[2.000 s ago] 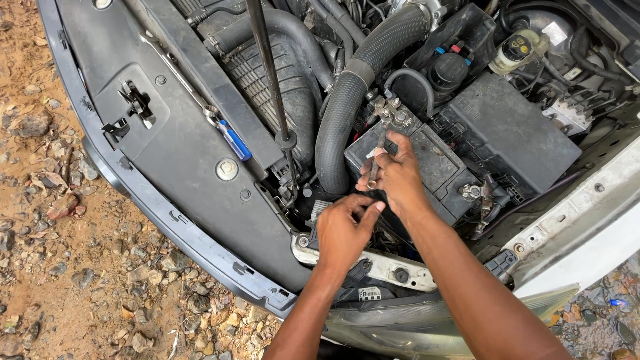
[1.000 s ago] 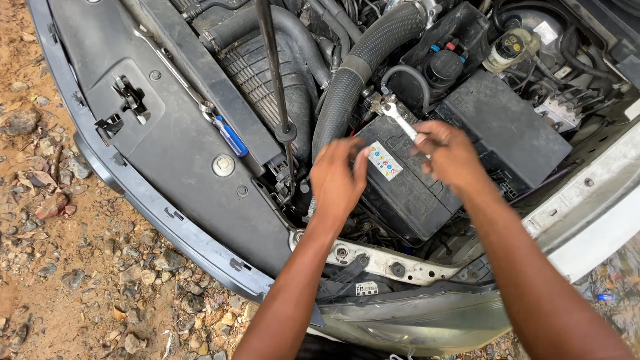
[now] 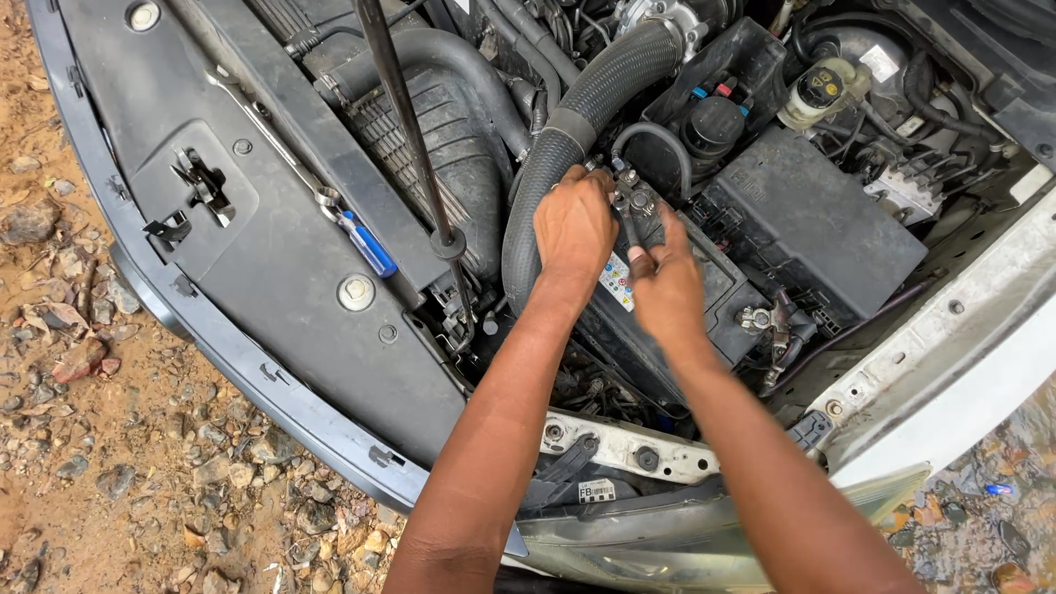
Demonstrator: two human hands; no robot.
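Observation:
In the head view my left hand (image 3: 577, 221) is at the far end of the car battery (image 3: 639, 330), its fingertips curled down at the battery terminal clamp (image 3: 639, 196); what they grip is hidden. My right hand (image 3: 670, 285), just right of it, holds the wrench (image 3: 631, 227) between thumb and fingers, with the wrench's far end at the clamp. One finger reaches up beside the clamp. A second terminal (image 3: 755, 318) with a clamp and cables near it lies at the battery's other end. A label with coloured symbols shows on the battery between my hands.
Another wrench (image 3: 272, 136) and a blue-handled screwdriver (image 3: 369, 245) lie on the black plastic cover (image 3: 305, 330). A hood prop rod (image 3: 408, 124) stands left of the ribbed intake hose (image 3: 561, 165). The black fuse box cover (image 3: 813, 219) is right of the battery.
My left hand has moved from the battery's side up to the terminal clamp. My right hand has moved in closer to the clamp with the wrench, which was held further back one second ago.

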